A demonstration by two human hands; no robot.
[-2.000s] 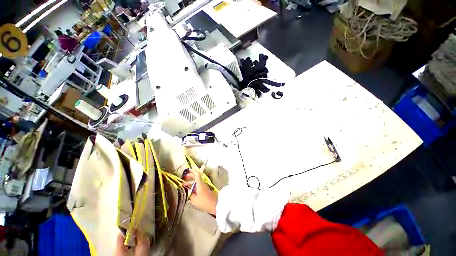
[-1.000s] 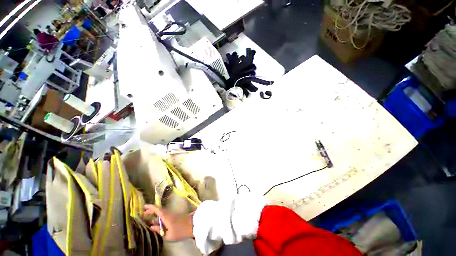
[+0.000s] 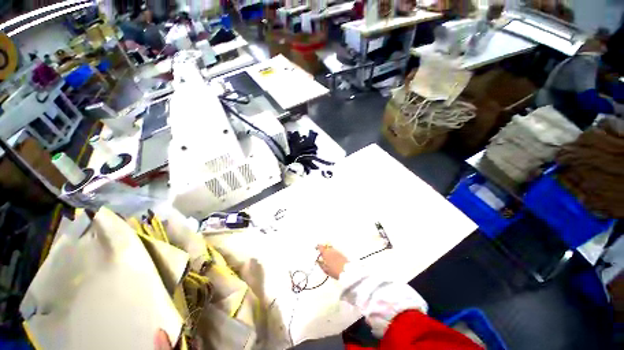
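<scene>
Beige fabric panels with yellow edging lie bunched at the lower left. My left hand shows only as fingertips at the bottom edge, on the front panel; its grip is hidden. My right hand is over the white table, away from the panels, fingers bent together near the black cord. A small yellowish bit shows at its fingertips; I cannot tell if it holds something. The small dark snips lie on the table to the right of that hand, at the cord's end.
A white sewing machine stands beyond the panels, with black gloves or cloth beside it. Thread cones stand at left. Blue crates and fabric piles are at right; another crate is below the table. A person is at far right.
My right hand has left the yellow-edged panels and moved right over the table by the cord. The view has shifted, showing more of the floor at right. The front panel now lies flatter towards me.
</scene>
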